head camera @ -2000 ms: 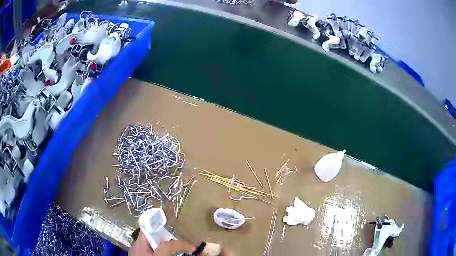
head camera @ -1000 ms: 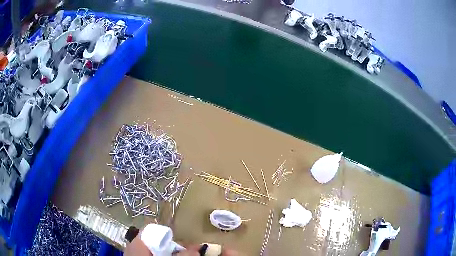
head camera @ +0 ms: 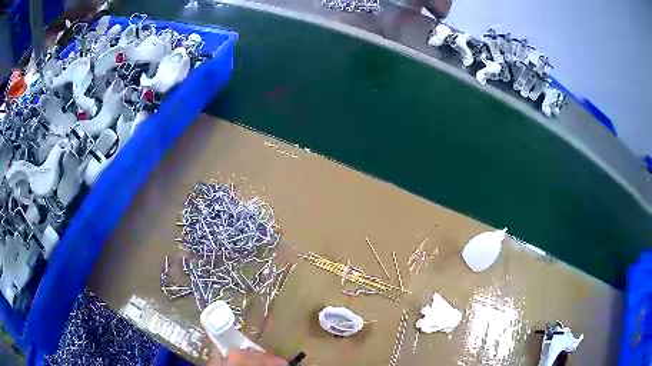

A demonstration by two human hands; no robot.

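Note:
My left hand (head camera: 247,357) shows only in part at the bottom edge, holding a white-handled assembly (head camera: 223,325) whose rounded white end points up and left. A dark bar end (head camera: 297,359) sticks out to its right. My right hand cannot be made out; it seems to be below the frame's edge. The pile of bent wire parts (head camera: 227,227) lies beyond the assembly. The small oval white cup (head camera: 341,321) stands to the right, with the yellow applicator sticks (head camera: 354,275) beyond it.
A crumpled white wipe (head camera: 438,314), a white squeeze bottle (head camera: 483,250) and another white-handled unit (head camera: 557,346) lie to the right. A heaped blue bin (head camera: 136,154) stands left, another blue bin (head camera: 638,311) right. The green conveyor (head camera: 386,121) runs behind; more white units (head camera: 500,61) lie beyond it.
The view has shifted slightly. The held assembly has turned so its white end points up and left. The pale-covered fingertip near the dark bar has gone out of view.

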